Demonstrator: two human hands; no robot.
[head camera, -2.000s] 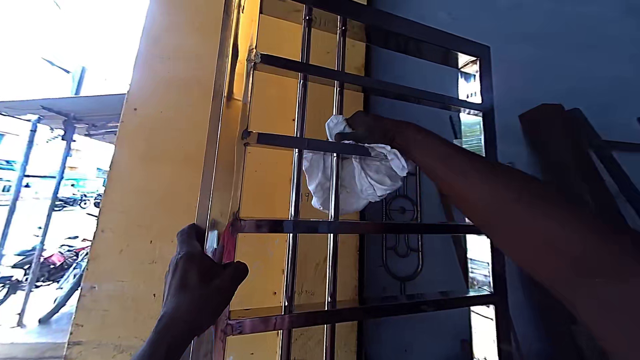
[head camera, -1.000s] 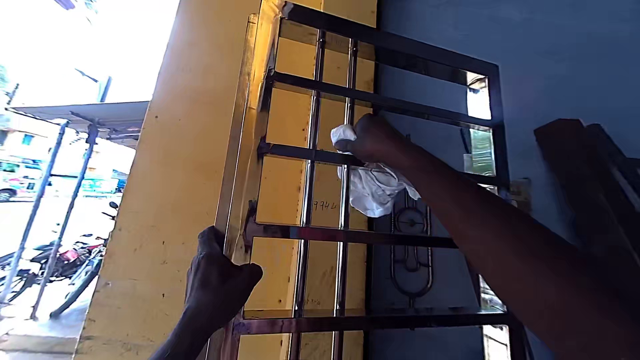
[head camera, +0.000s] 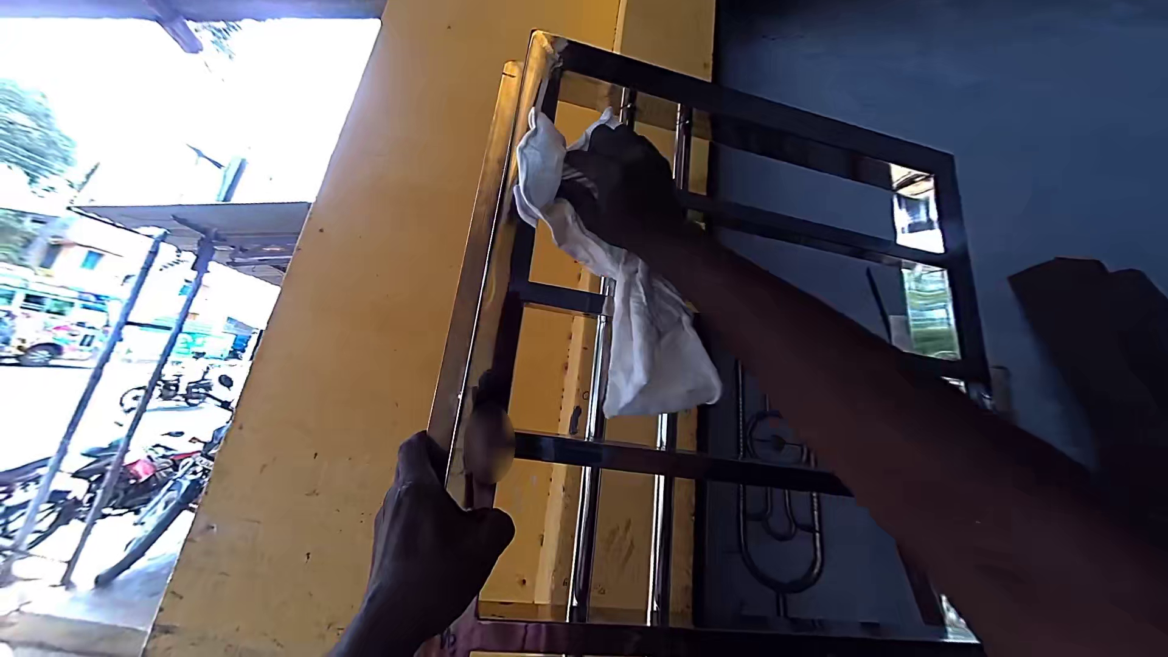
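Note:
A shiny metal grille frame with flat crossbars and round upright bars stands tilted before a yellow pillar. My right hand is closed on a white cloth near the frame's upper left corner. Part of the cloth lies against the left side post, and the rest hangs down over the bars. My left hand grips the lower part of that same post, thumb toward the inside. Its fingers are mostly hidden behind the metal.
Behind the grille are the yellow pillar and a dark blue wall. A curled metal ornament shows low behind the bars. Dark beams lean at the right. Parked motorcycles and metal poles are outside at left.
My right hand has moved with the cloth from a middle crossbar up and left to the left side post. My left hand keeps its grip on the post. The view has shifted.

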